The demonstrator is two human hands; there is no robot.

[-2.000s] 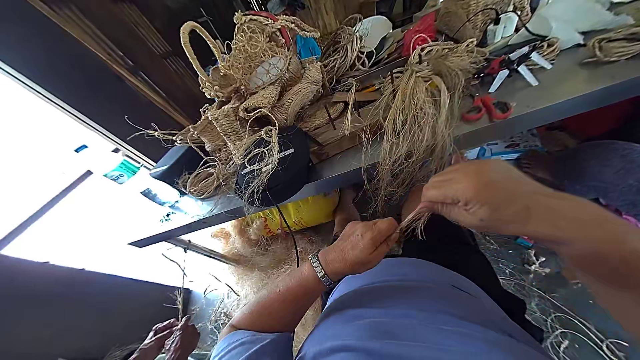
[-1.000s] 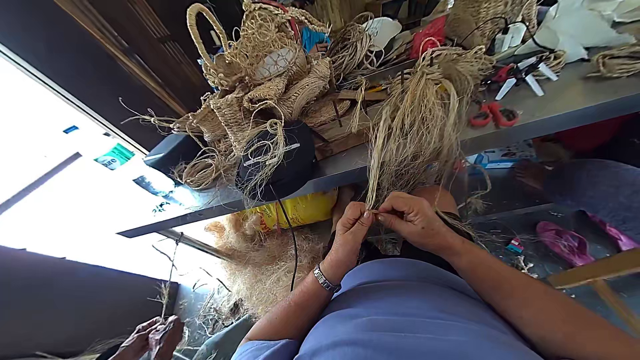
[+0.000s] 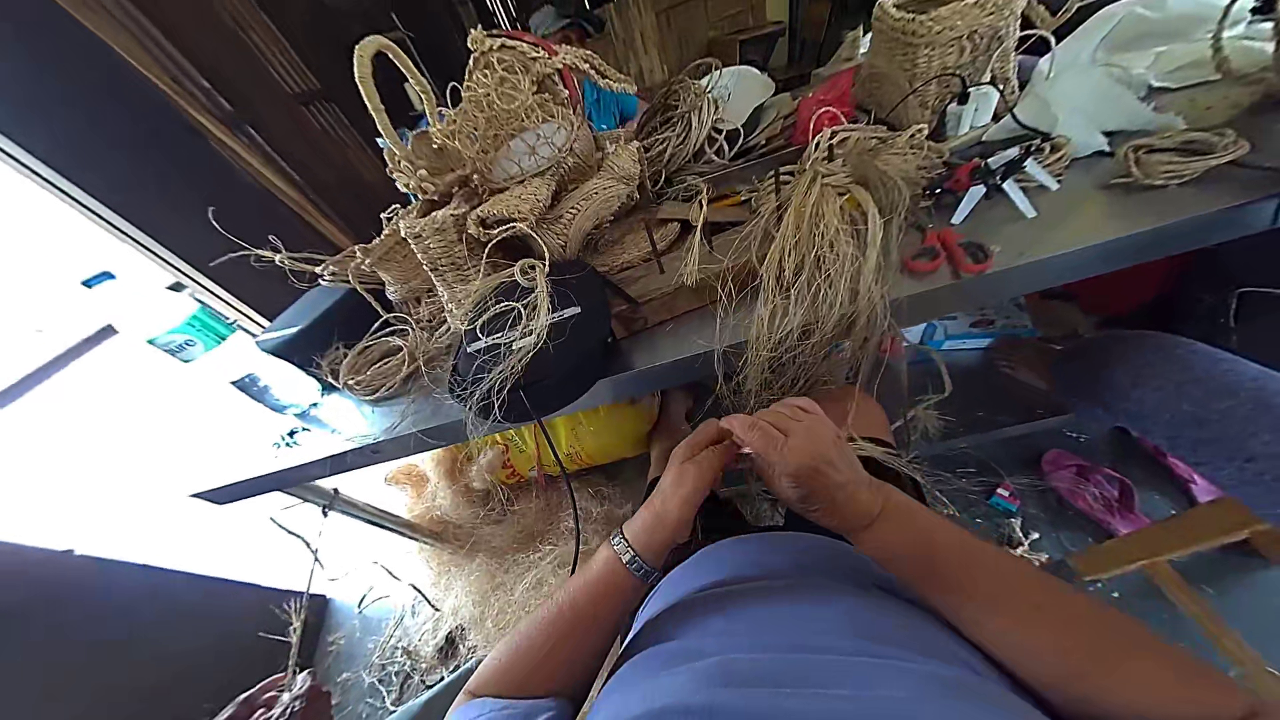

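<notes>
My left hand (image 3: 692, 480) and my right hand (image 3: 800, 458) meet at the fingertips over my lap. Thin pale fibre strands run by the right hand, and what the fingertips pinch is mostly hidden. Just above them a bundle of loose plant fibre (image 3: 825, 270) hangs over the edge of the metal table (image 3: 660, 355). To its right lie red-handled scissors (image 3: 948, 252). Woven fibre baskets (image 3: 435, 250) are piled on the left part of the table, beside a round black object (image 3: 535, 340) with fibre cord on it.
Below the table are a yellow printed sack (image 3: 590, 440) and a heap of loose fibre (image 3: 500, 560). Coiled cord (image 3: 1180, 157) and pliers-like tools (image 3: 1005, 180) lie at the right. Pink slippers (image 3: 1095, 490) and a wooden stool (image 3: 1170, 540) stand near another person's leg. Another person's hand (image 3: 280, 700) shows at bottom left.
Two seconds ago my hands were apart, the right one raised; since then they have come together at the fingertips. The other person's hands at bottom left have moved lower in the view.
</notes>
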